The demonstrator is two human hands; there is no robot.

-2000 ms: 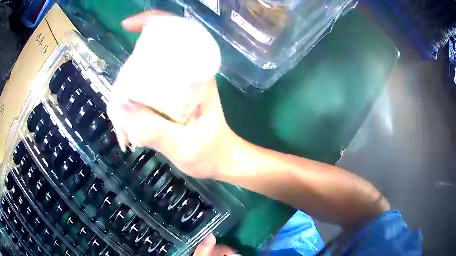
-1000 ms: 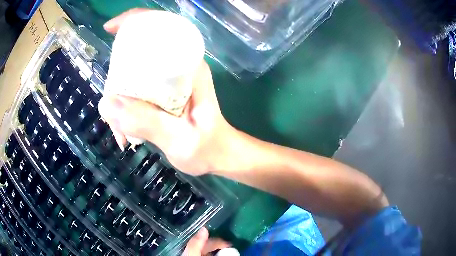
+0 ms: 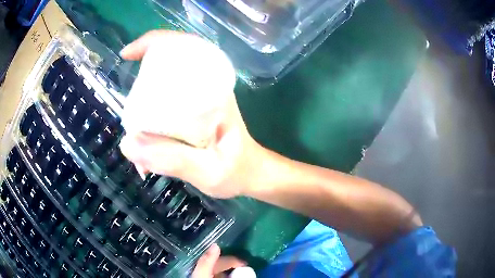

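My right hand [image 3: 195, 157] is wrapped around a white squeeze bottle [image 3: 179, 89], overexposed and seen base-up, over the upper right channel of a clear blister tray [image 3: 209, 239]. The bottle's tip is hidden by my hand. The tray holds rows of glossy black round parts [image 3: 81, 111] with thin bright pins; a few near the right end show pale rings. My left hand [image 3: 209, 263] is at the bottom edge, partly cut off, by the tray's corner, with a small white round item [image 3: 242, 272] at its fingers.
A tan cardboard sheet [image 3: 27, 54] with handwriting lies along the tray's left side. Clear stacked trays [image 3: 266, 54] stand at the top on the green mat [image 3: 336, 108]. Grey floor [image 3: 434, 163] shows at right. Dark blue clothing shows at the top right. A blue object is at the top left corner.
My right hand with the bottle moved slightly up-left, then back down-right along the channel. The trays have shifted a little left in view. The small white item has come into view by my left hand.
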